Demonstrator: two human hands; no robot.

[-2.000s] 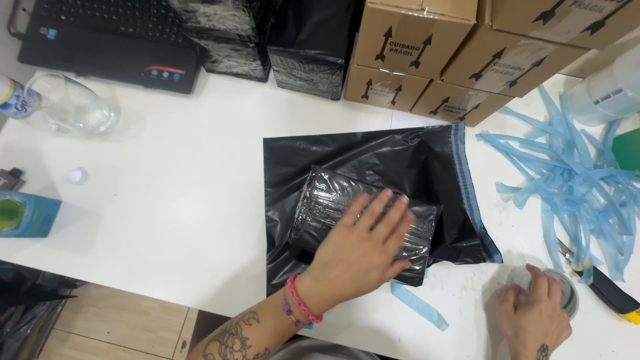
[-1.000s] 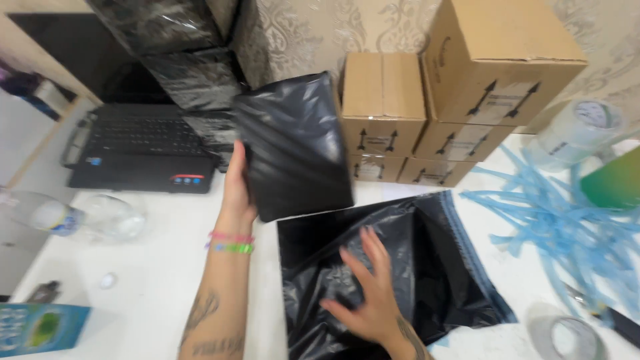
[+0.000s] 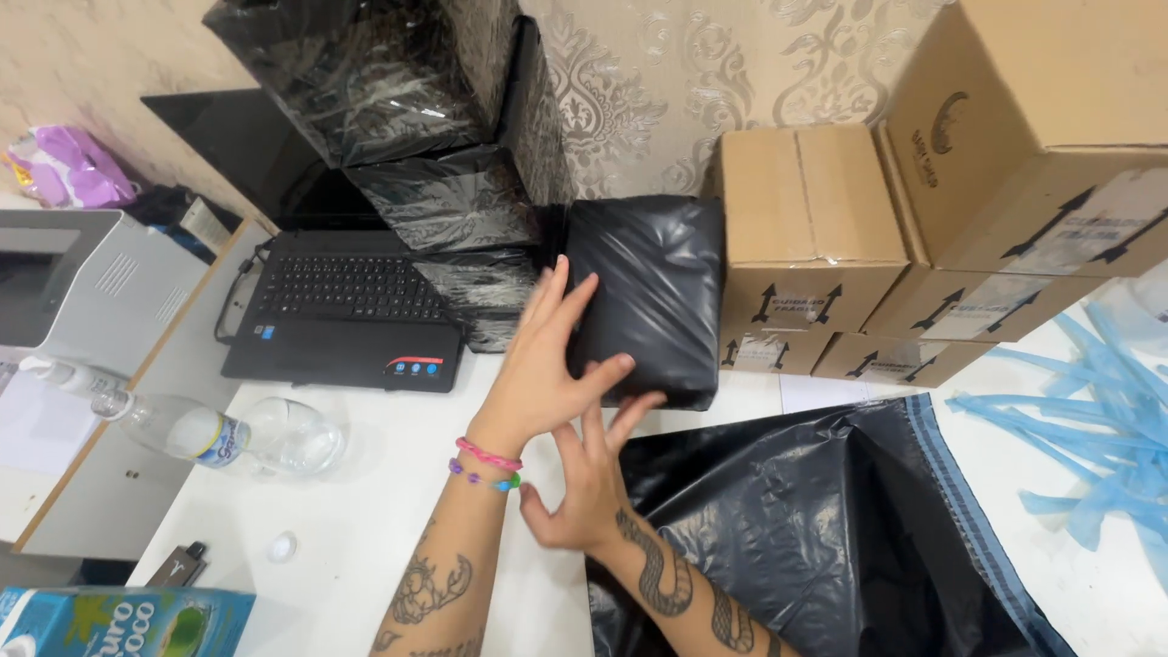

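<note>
A package wrapped in black plastic (image 3: 652,301) stands between a stack of black-wrapped boxes (image 3: 456,196) and the cardboard boxes. My left hand (image 3: 547,356), with bracelets at the wrist, is at the package's left side, fingers apart and not closed on it. Just below, my right hand (image 3: 589,474) has its fingers spread near the package's lower edge; whether the fingertips touch it I cannot tell. A black plastic mailing bag (image 3: 776,520) with a blue adhesive edge lies flat on the white table, partly under my right forearm.
Cardboard boxes (image 3: 821,210) are stacked at the back right, beside blue plastic strips (image 3: 1095,438). At the left are a laptop (image 3: 347,310), a clear bottle (image 3: 192,429), a glass (image 3: 297,438), a small white cap (image 3: 283,546), a carton (image 3: 128,620) and a printer (image 3: 73,283).
The black package, held up in my left hand one second ago, now stands against the stacks at the back. My right hand has moved off the bag toward it. The view has shifted.
</note>
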